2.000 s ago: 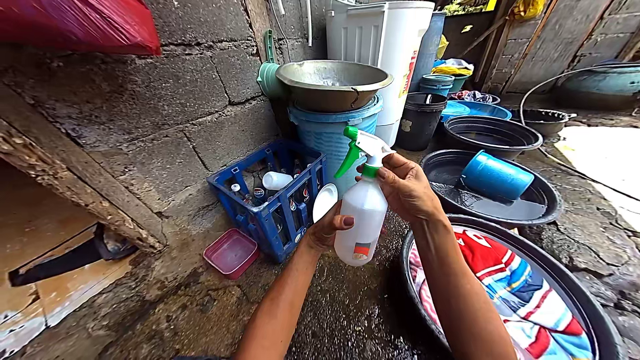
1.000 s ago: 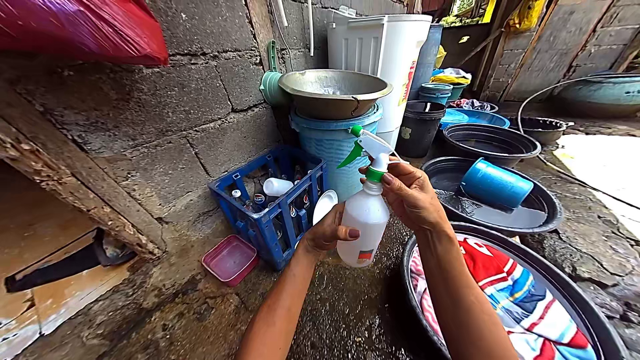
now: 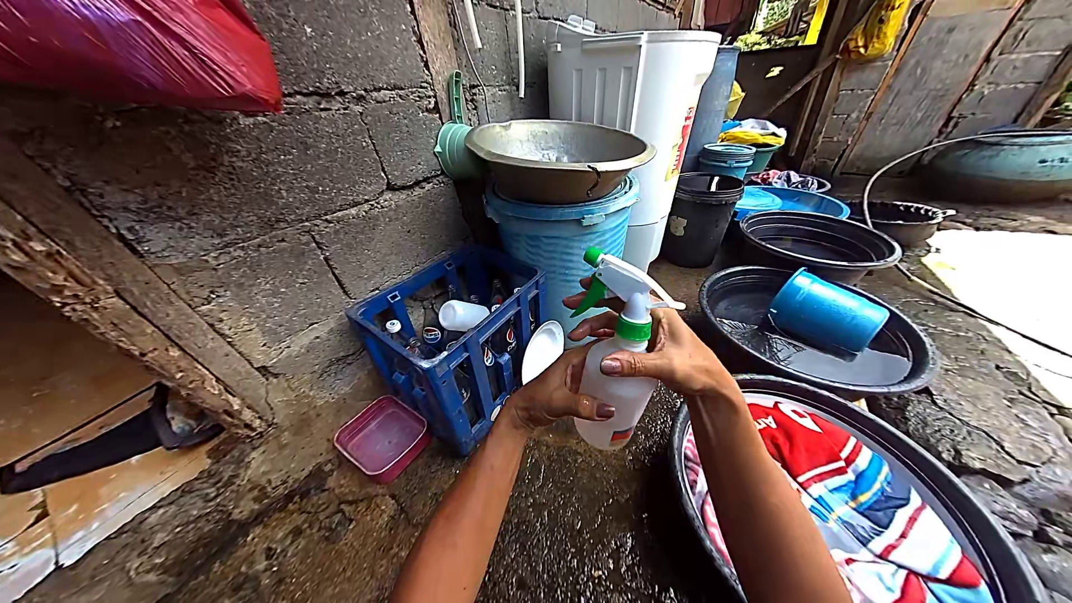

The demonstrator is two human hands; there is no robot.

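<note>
A translucent white spray bottle [image 3: 615, 394] with a green collar and a white-and-green trigger head [image 3: 624, 285] is upright between my hands, in the middle of the view. My left hand [image 3: 557, 389] grips the lower side of the bottle, and a white round lid [image 3: 543, 350] shows just beyond its fingers. Around the upper part of the bottle, near the collar, are the thumb and fingers of my right hand [image 3: 662, 352]. The trigger head sits on the bottle's neck; whether it is screwed tight cannot be told.
A blue plastic crate [image 3: 444, 368] of glass bottles stands left, beside a pink tub [image 3: 383, 437]. Behind, a metal basin [image 3: 561, 155] rests on a blue bucket [image 3: 569, 230]. At right are a black basin of clothes [image 3: 879, 502] and one with water and a blue pail [image 3: 827, 311].
My right hand has shifted from the collar and trigger head down onto the bottle's upper part. My left hand still holds the bottle.
</note>
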